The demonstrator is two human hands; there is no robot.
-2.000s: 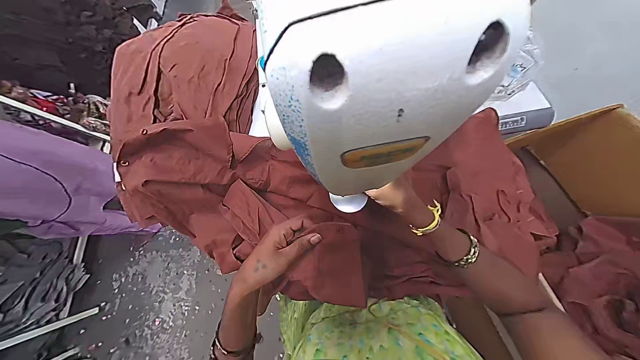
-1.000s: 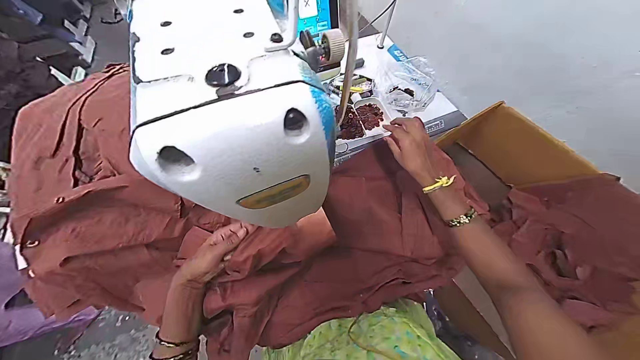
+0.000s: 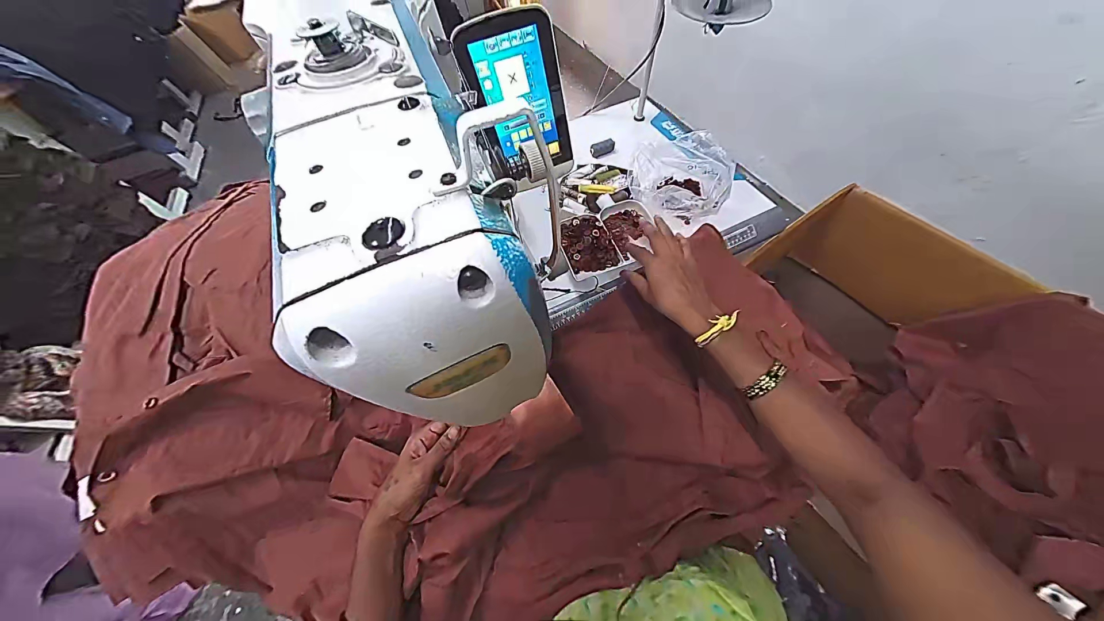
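Rust-brown cloth garments (image 3: 638,388) lie spread in front of and around the head of a white and blue sewing machine (image 3: 405,319). Beneath the front of that head, my left hand (image 3: 418,470) holds a fold of the cloth, its fingertips partly hidden. My right hand (image 3: 668,272) reaches with spread fingers over the near right edge of a white divided tray (image 3: 595,274) of small dark red buttons (image 3: 589,244). Its fingertips are at the right compartment; whether a button is between them cannot be told.
Behind the tray lie thread spools (image 3: 602,147) and a clear plastic bag (image 3: 686,177). A lit control panel (image 3: 515,90) stands beside the machine. A cardboard box (image 3: 914,259) is at the right, with more brown cloth (image 3: 1009,388) by it. Purple cloth (image 3: 43,517) hangs at the lower left.
My right hand has moved from beneath the machine head out to the button tray on the right. My left hand stays on the cloth near the machine head. The view has shifted, showing more of the machine's top.
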